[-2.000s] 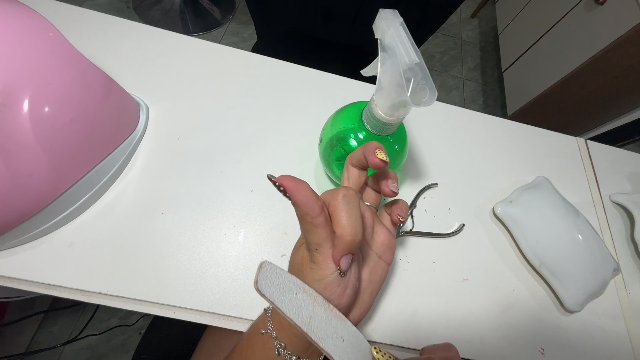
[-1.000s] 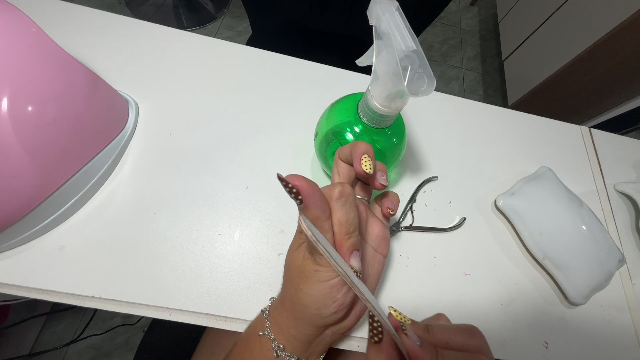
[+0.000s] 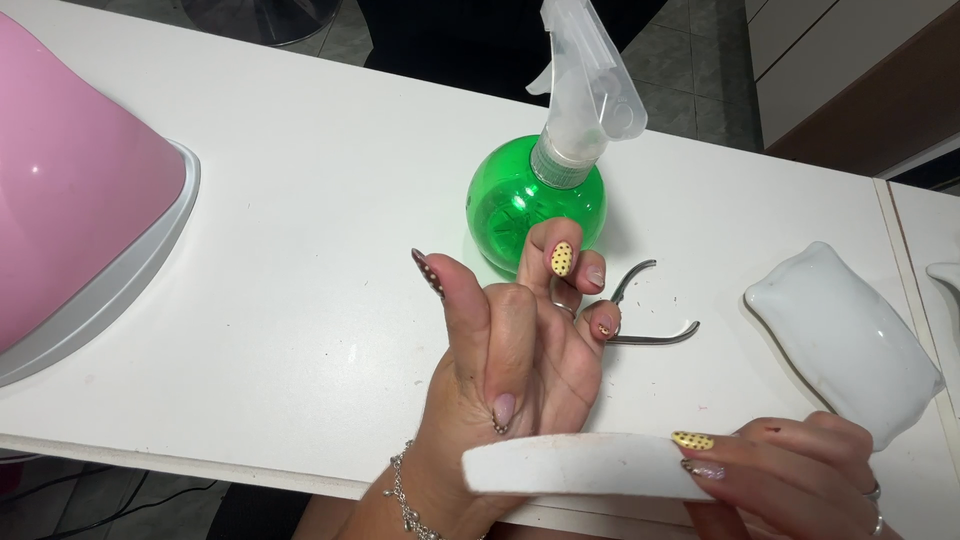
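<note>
My left hand (image 3: pixel 525 345) is palm up with curled fingers, its thumb raised and its index finger bent down toward the palm. Dotted brown and yellow polish shows on some nails, and a silver charm bracelet (image 3: pixel 405 495) circles the wrist. At the lower right my right hand (image 3: pixel 795 472) pinches a curved white nail file (image 3: pixel 577 465), which lies broad side up across the view at the left wrist. Behind the left fingers stands a round green spray bottle (image 3: pixel 495 210) with a clear trigger head. Metal cuticle nippers (image 3: pixel 652 340) lie beside the left little finger, their jaws hidden.
A pink and white nail lamp (image 3: pixel 90 180) stands at the left of the white table (image 3: pixel 300 225). A white ceramic pillow-shaped piece (image 3: pixel 847 337) rests at the right, near a table seam. Small dark specks lie near the nippers. Cables (image 3: pixel 135 495) hang at the lower left.
My right hand has moved right with the nail file, away from the left fingers. The file, seen edge-on a second ago, now shows its broad face. My left hand stays palm up.
</note>
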